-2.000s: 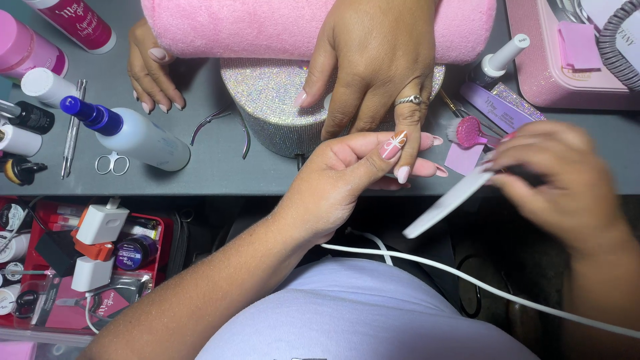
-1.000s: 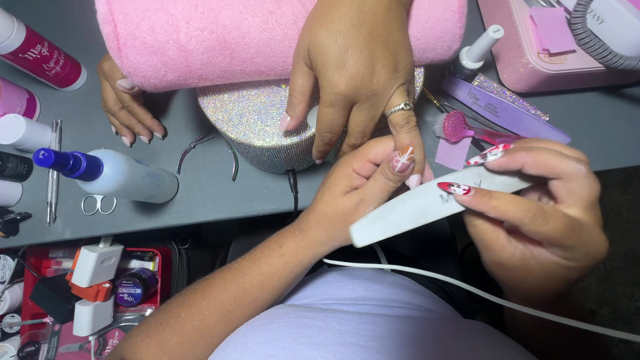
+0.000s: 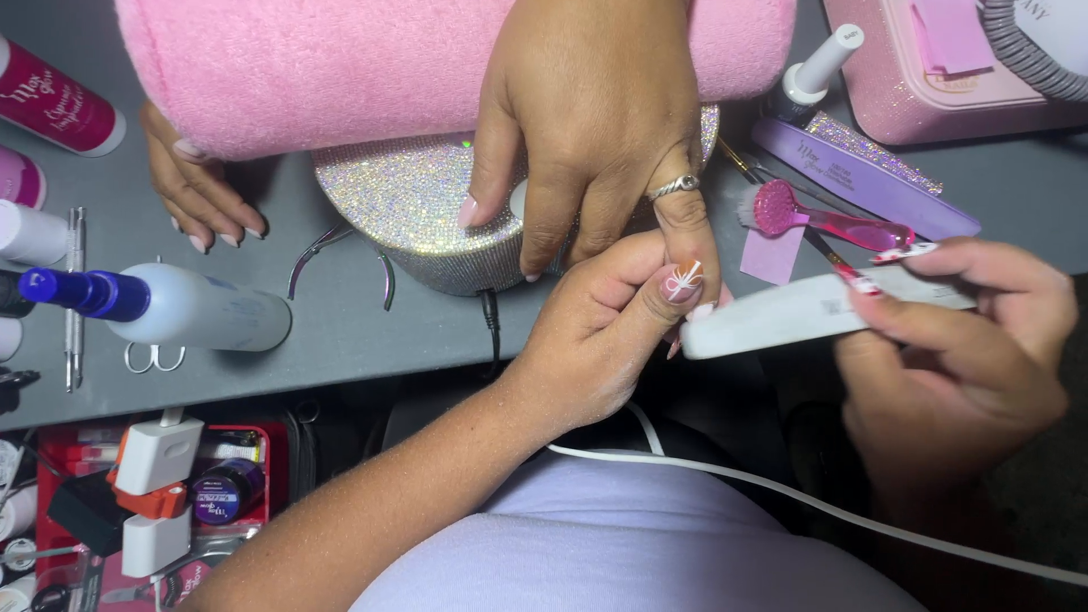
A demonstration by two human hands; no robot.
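Observation:
My left hand point(image 3: 608, 327) pinches the ringed finger of another person's hand point(image 3: 595, 119) near its tip. My right hand point(image 3: 960, 340) grips a pale nail file point(image 3: 782, 316), whose far end lies at that fingertip's nail. The other person's hand rests over a rhinestone-covered nail lamp point(image 3: 416, 195), in front of a rolled pink towel point(image 3: 340, 68). Their second hand point(image 3: 200, 183) lies on the table, partly hidden beneath the towel. A pink-handled dust brush point(image 3: 841, 223) is just beyond the file.
A blue-capped spray bottle point(image 3: 204, 308), small scissors point(image 3: 155, 357) and metal cuticle tools point(image 3: 76, 297) lie at the left. Curved nippers point(image 3: 340, 255) sit beside the lamp. A purple file point(image 3: 867, 178), polish bottle point(image 3: 807, 76) and pink case point(image 3: 952, 102) stand right. A white cable point(image 3: 765, 489) crosses my lap.
Two seconds ago the file was angled down, apart from the held finger; now its end is at the fingertip. The view has moved closer to the table.

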